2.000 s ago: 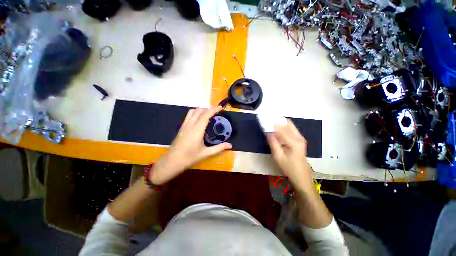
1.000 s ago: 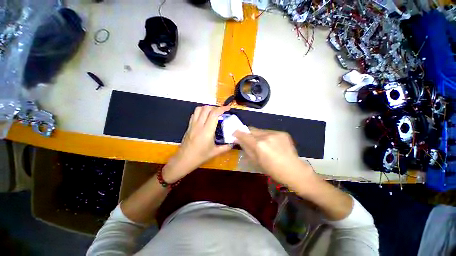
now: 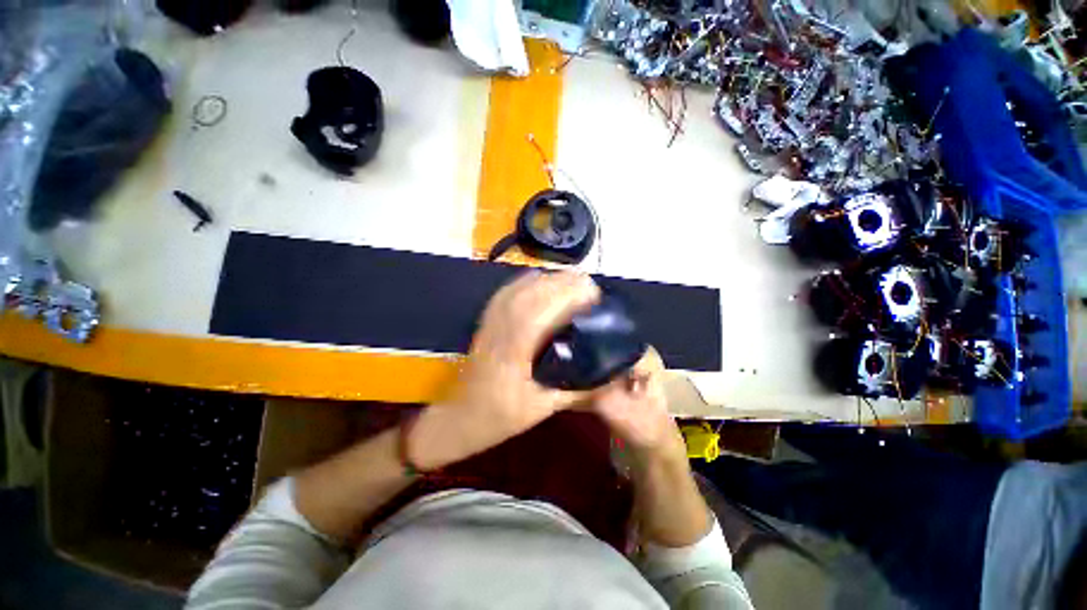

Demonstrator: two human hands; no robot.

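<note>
My left hand (image 3: 513, 358) grips a glossy black housing shell (image 3: 594, 343), tilted over the front edge of the black mat strip (image 3: 346, 292). My right hand (image 3: 638, 405) is at the shell's lower right side, its fingers partly hidden. I cannot tell if it holds the shell, and the wiping cloth cannot be made out. A second black shell (image 3: 558, 226) with thin wires stands just behind the mat at the orange tape. A third black shell (image 3: 340, 117) lies farther back on the left.
Assembled units (image 3: 900, 292) cluster at right beside a blue plastic bin (image 3: 1031, 346). Wired metal modules (image 3: 811, 107) are heaped back right. A clear plastic bag (image 3: 60, 72) is at left, near a small black clip (image 3: 192, 209). A large white cloth (image 3: 489, 33) is at the back. A yellow thing (image 3: 702, 441) shows below the bench edge.
The shell is lifted and turned, its smooth outer side now showing. My right hand has moved from above the shell's opening to its lower side. The white cloth has gone out of sight.
</note>
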